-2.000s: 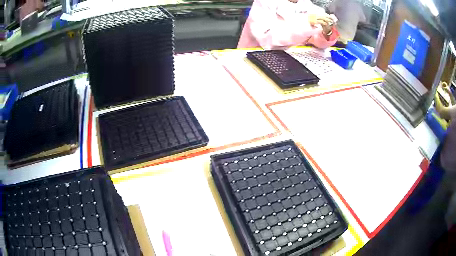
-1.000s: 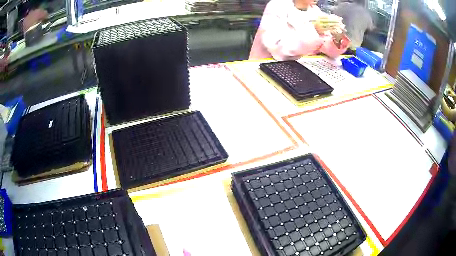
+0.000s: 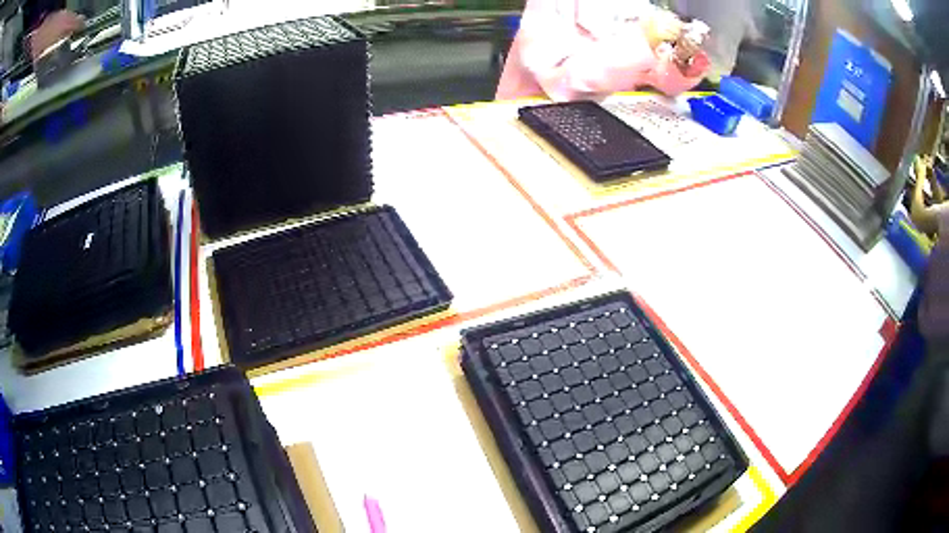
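Neither of my hands is in the picture. Nearest in front of me, a stack of black blister trays (image 3: 609, 411) lies on cardboard at the lower centre-right, with tiny silver parts at its grid crossings. Another black tray stack (image 3: 146, 458) with small silver dots is at the lower left, cut off by the bottom edge. A pink pen (image 3: 374, 514) lies between them, partly cut off. A darker, low tray stack (image 3: 328, 283) lies on cardboard behind, in front of a tall tray stack (image 3: 279, 135).
A black tray stack (image 3: 92, 265) is at the far left. Across the white table, a person in pink (image 3: 583, 52) handles something beside a black tray (image 3: 593, 138) and a blue bin (image 3: 714, 115). Grey sheets (image 3: 841, 177) and a blue board (image 3: 853, 92) stand at right. Red and yellow tape divides the table.
The view shifts down and right, then partly back, so the things move within the picture. The pink pen's visible part shrinks, then grows again. No tray has visibly moved on the table.
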